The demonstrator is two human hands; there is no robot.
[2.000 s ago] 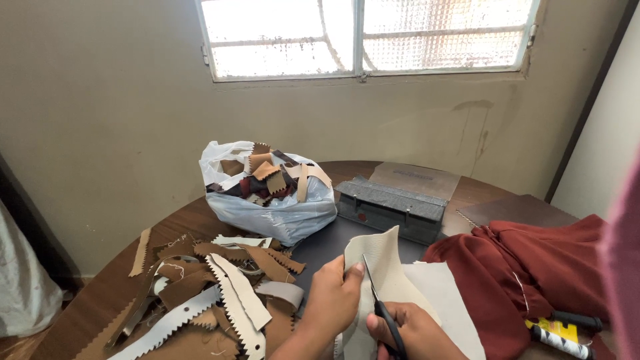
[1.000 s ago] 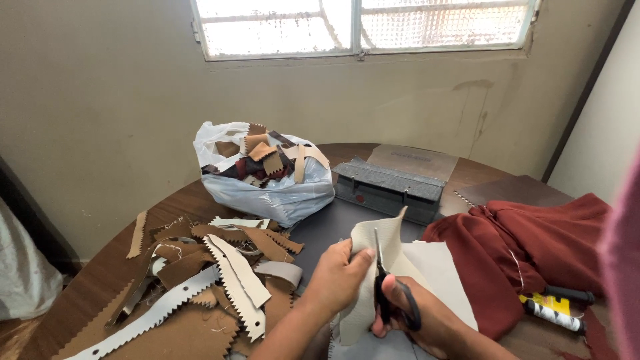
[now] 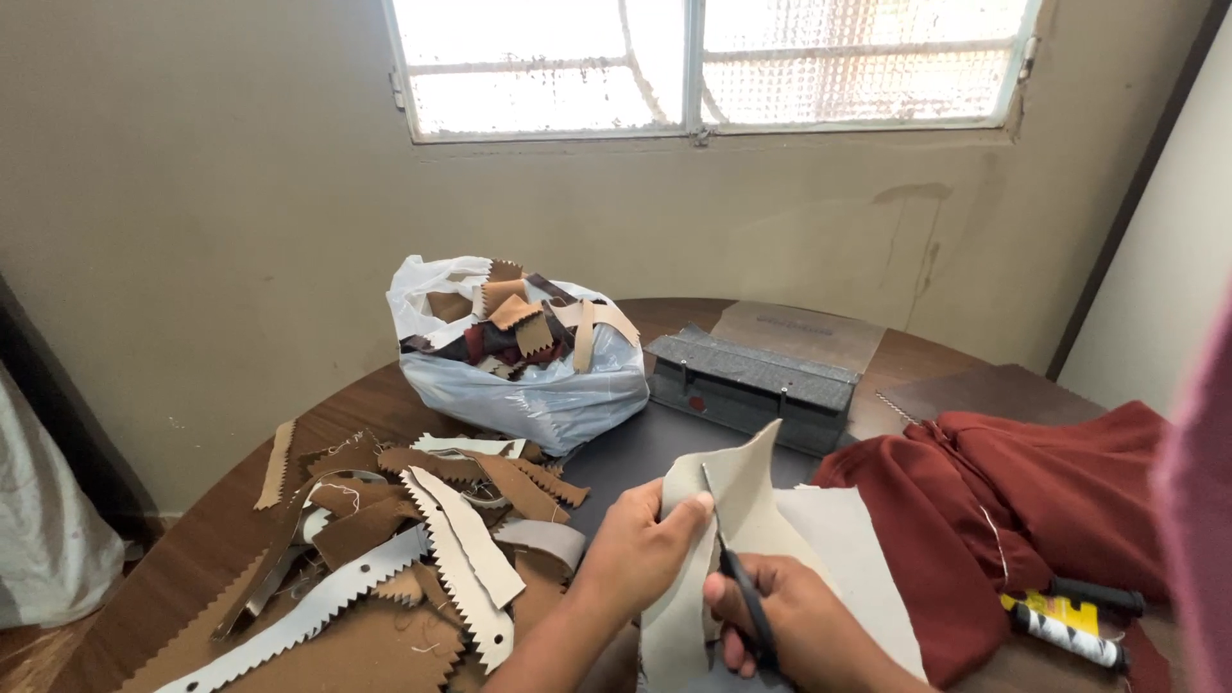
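Note:
My left hand (image 3: 647,547) pinches a pale cream piece of material (image 3: 746,515), either leather or thick fabric, near its raised upper edge. In my right hand (image 3: 784,611) are black-handled scissors (image 3: 736,577), with their blades on the piece just right of my left thumb. A cut edge runs down from the blades towards the table's near side. Part of the material curls up to a point behind the blades. A flat white sheet (image 3: 861,549) lies beneath and to the right. My fingers partly hide the scissor handles.
Zigzag-edged scraps (image 3: 462,558) pile up at left on the round wooden table (image 3: 351,409). Behind them stands a plastic bag (image 3: 525,409) full of offcuts. A grey felt case (image 3: 751,385) sits at the back. Dark red cloth (image 3: 1039,481) and thread spools (image 3: 1070,637) lie at right.
The scissors and my right hand have shifted on the pale piece, and its raised flap has changed shape. My left hand keeps its pinch on the piece.

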